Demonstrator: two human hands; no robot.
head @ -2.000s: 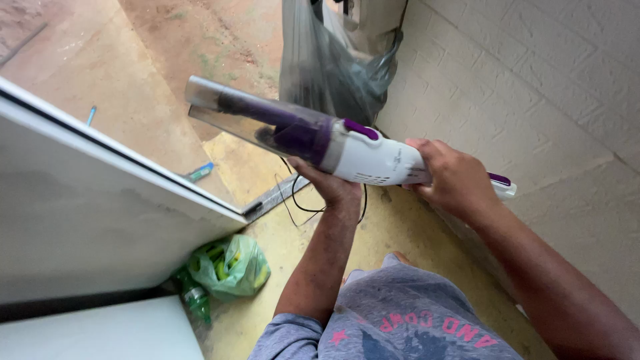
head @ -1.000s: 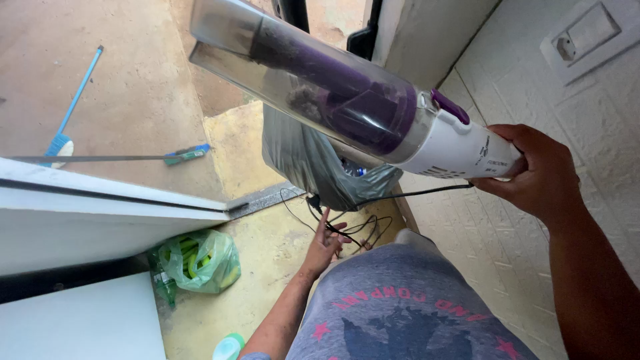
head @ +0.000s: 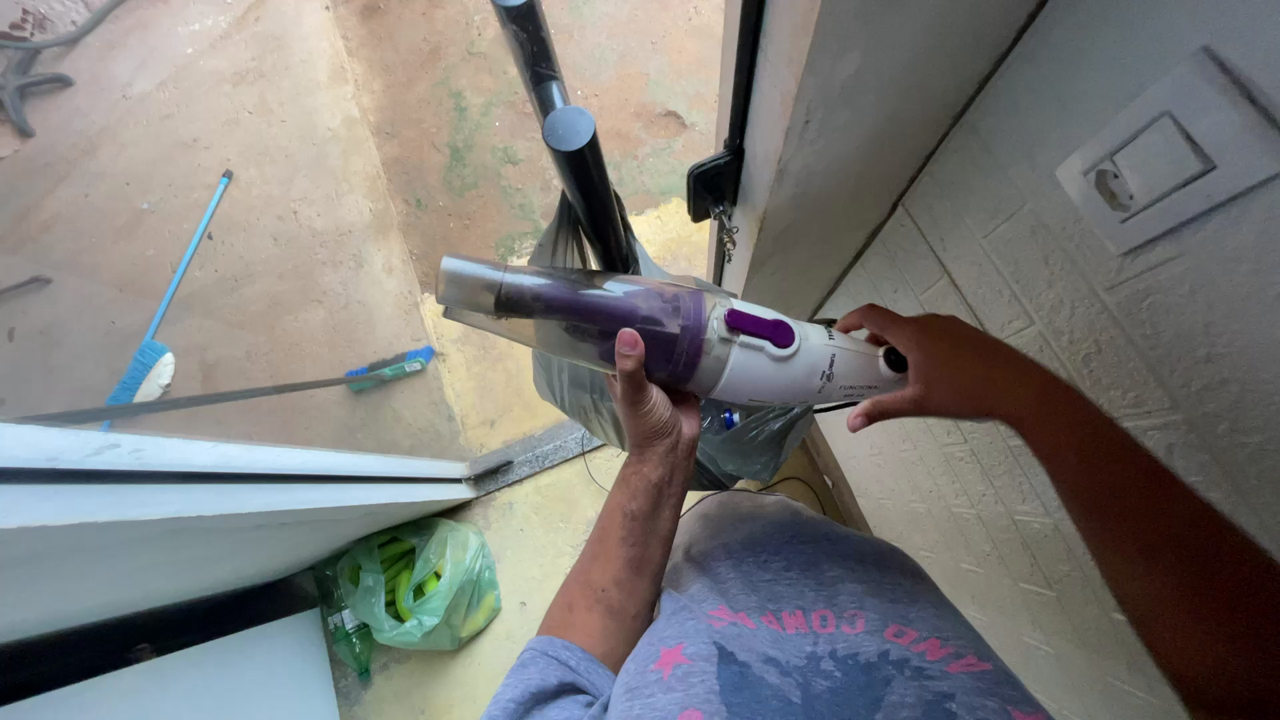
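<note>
A white and purple handheld vacuum cleaner (head: 760,345) with a clear, dusty nozzle end lies across the middle of the view, its nozzle to the left. My left hand (head: 655,405) is closed around the underside of its dust container, thumb up on the near side. At the rear end of the white body, my right hand (head: 930,370) has its thumb and fingers spread around the round tail; how firmly it touches is hard to tell. Behind the vacuum hangs or stands a grey plastic bag (head: 570,375) with black tubes (head: 595,190) rising out of it. A thin black cord runs below.
A green bag of bananas (head: 420,585) and a green plastic bottle (head: 348,630) are on the floor by the white door (head: 230,500). Beyond the threshold lie a blue broom (head: 145,370) and a green-blue brush (head: 390,370). A wall socket (head: 1165,165) is at the right.
My left hand has risen from the loose black cord to the vacuum's dust container. The vacuum's long handle piece, seen two seconds ago behind the body, no longer shows at its rear.
</note>
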